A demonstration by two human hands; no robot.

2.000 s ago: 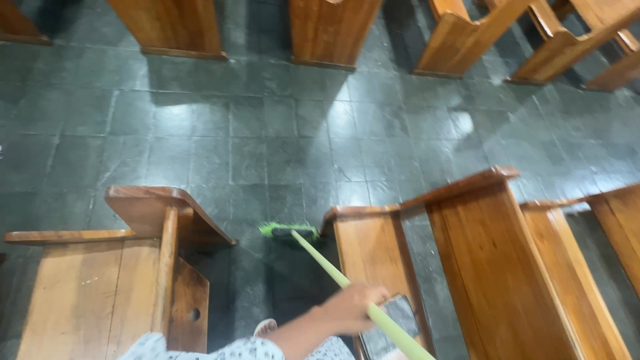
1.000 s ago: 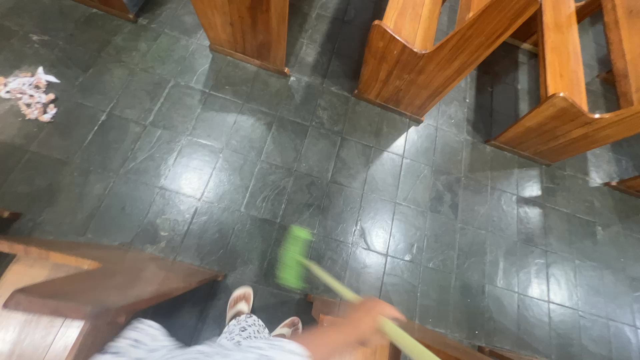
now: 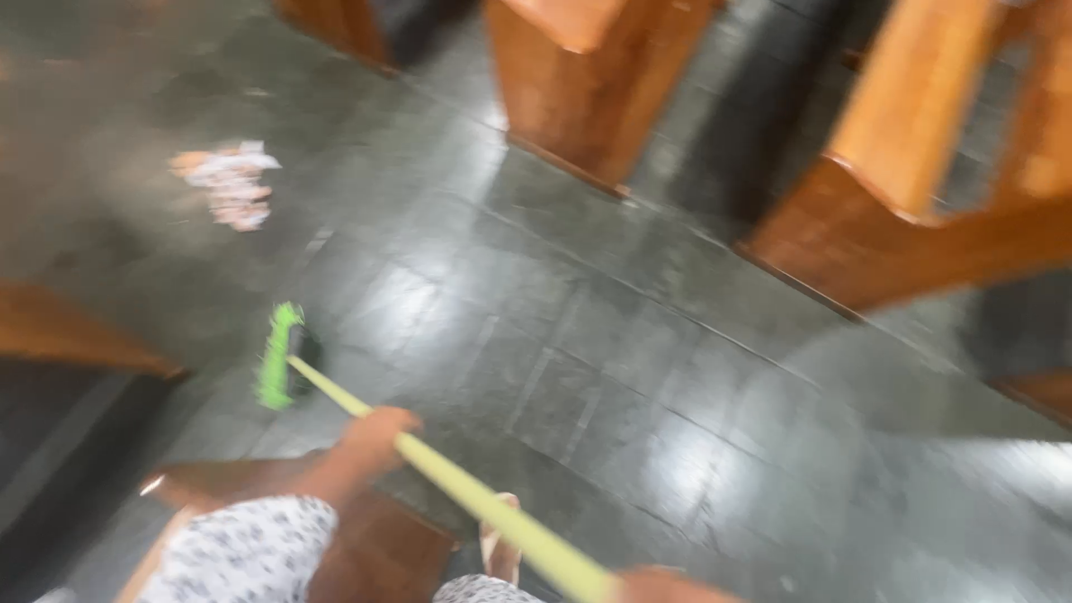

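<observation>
A broom with green bristles (image 3: pixel 278 358) and a long pale yellow-green handle (image 3: pixel 486 501) slants from the floor at left to the lower middle. My left hand (image 3: pixel 381 435) is closed round the handle's lower part, below a white patterned sleeve. At the bottom edge my right hand (image 3: pixel 670 586) grips the handle higher up; it is partly cut off. A heap of white and brownish litter (image 3: pixel 234 186) lies on the dark tiled floor (image 3: pixel 553 352), beyond the bristles and not touching them. The view is blurred.
Wooden pews stand along the top, at the middle (image 3: pixel 586 100) and at the right (image 3: pixel 871 243). More pew ends are at the left edge (image 3: pixel 67 331) and beside my left arm (image 3: pixel 385 544). A foot in a sandal (image 3: pixel 501 544) shows at the bottom.
The broom head has moved left, nearer the litter heap. Both hands now show on the handle, where one showed before. The view has swung left.
</observation>
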